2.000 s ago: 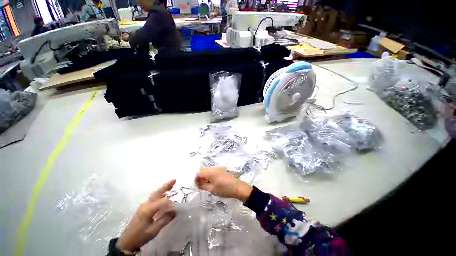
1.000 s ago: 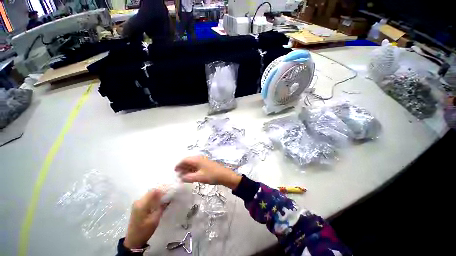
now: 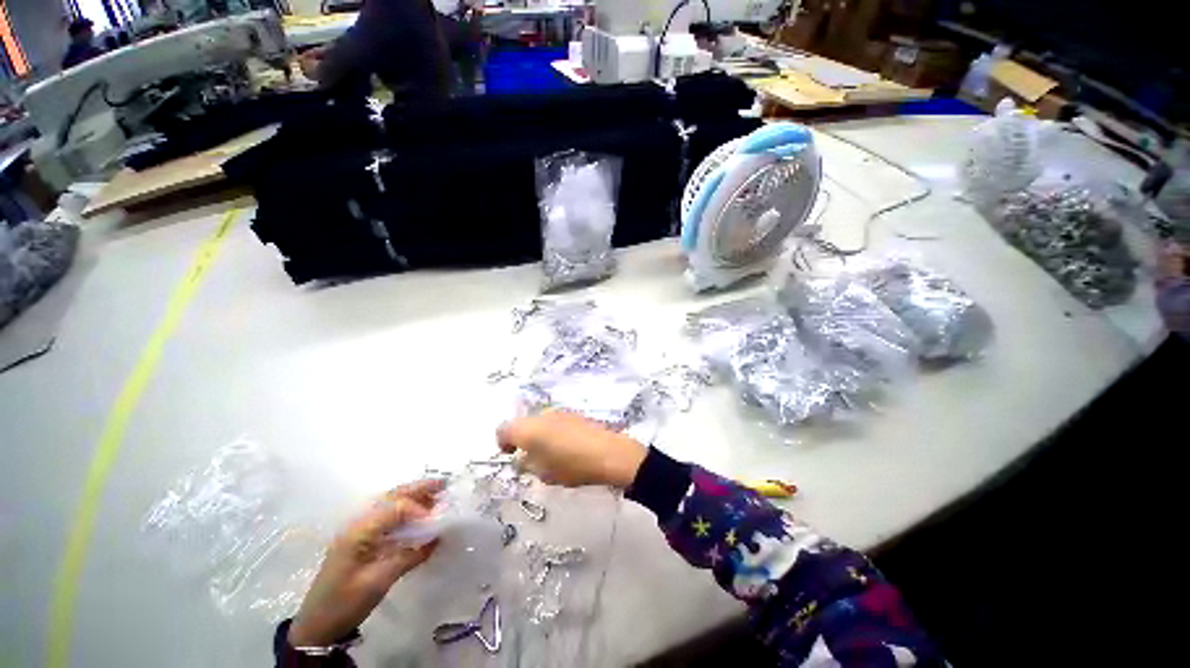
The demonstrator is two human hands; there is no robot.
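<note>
My left hand (image 3: 372, 555) holds a thin clear poly bag (image 3: 431, 526) at its fingertips, in front of me. My right hand (image 3: 568, 446) is just right of it, fingers pinched at the bag's upper side; whether it grips the plastic or a metal piece I cannot tell. Several small metal hooks (image 3: 522, 499) lie below and between the hands. One larger metal hook with a triangle loop (image 3: 472, 626) lies nearest me. A loose pile of metal hooks and plastic (image 3: 574, 352) lies beyond my right hand.
Empty wrappers (image 3: 242, 522) lie left, beside yellow tape (image 3: 144, 379). Full hardware bags (image 3: 809, 352) lie right, below a fan (image 3: 757, 209). A yellow-handled tool (image 3: 773, 488) is by my right sleeve. An upright bag (image 3: 577, 222) leans on black fabric (image 3: 457, 189). A person (image 3: 392, 52) is behind.
The large clear bag seen bunched under my hands two seconds ago no longer shows that way. My right hand has moved slightly right since one second ago, and more small hooks show between my hands.
</note>
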